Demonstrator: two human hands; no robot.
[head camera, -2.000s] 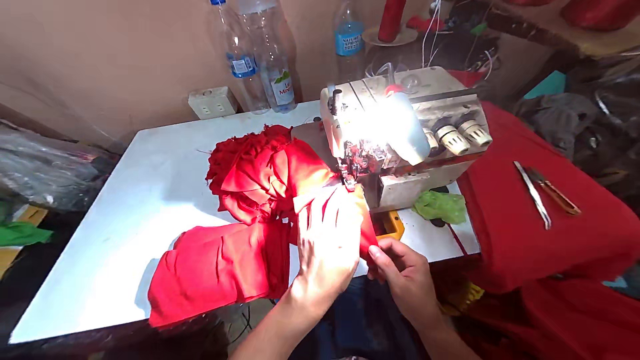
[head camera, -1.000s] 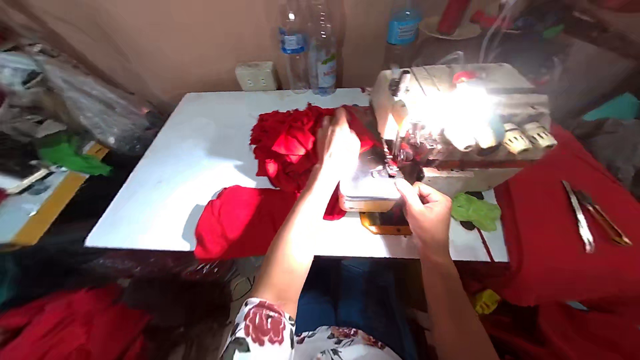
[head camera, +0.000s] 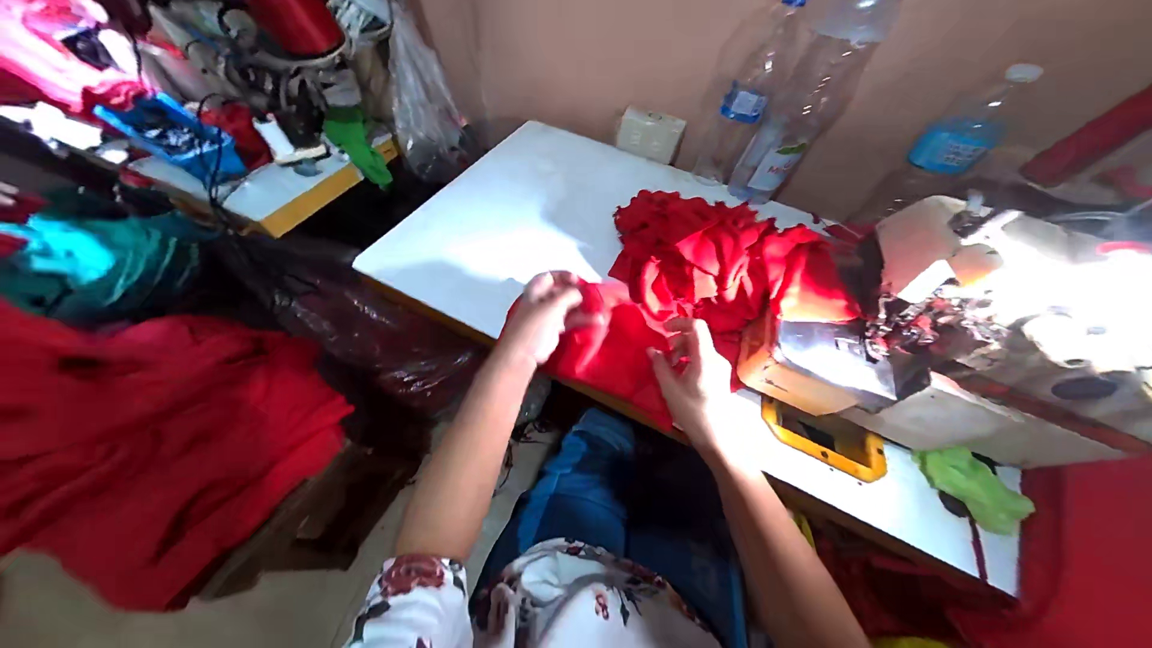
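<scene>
My left hand (head camera: 544, 317) is at the left end of a folded red fabric piece (head camera: 612, 346) by the table's front edge, its fingers bent over the cloth; blur hides whether they pinch it. My right hand (head camera: 691, 373) is at the right part of the same cloth, thumb and fingers apart, palm partly turned up. Behind them lies a heap of gathered red fabric (head camera: 688, 256), reaching to the sewing machine (head camera: 918, 261). The machine's lamp glares over its right side, and its needle area is hard to make out.
The white table (head camera: 468, 225) carries a wall socket box (head camera: 650, 135) and clear plastic bottles (head camera: 781, 153) at the back. A yellow-framed opening (head camera: 826, 441) and a green cloth (head camera: 976, 490) are at the front right. Red fabric (head camera: 171, 450) is piled at the left.
Both hands have moved left, away from the machine, to the folded red cloth. My right hand was beside the needle area one second ago. The view has swung left.
</scene>
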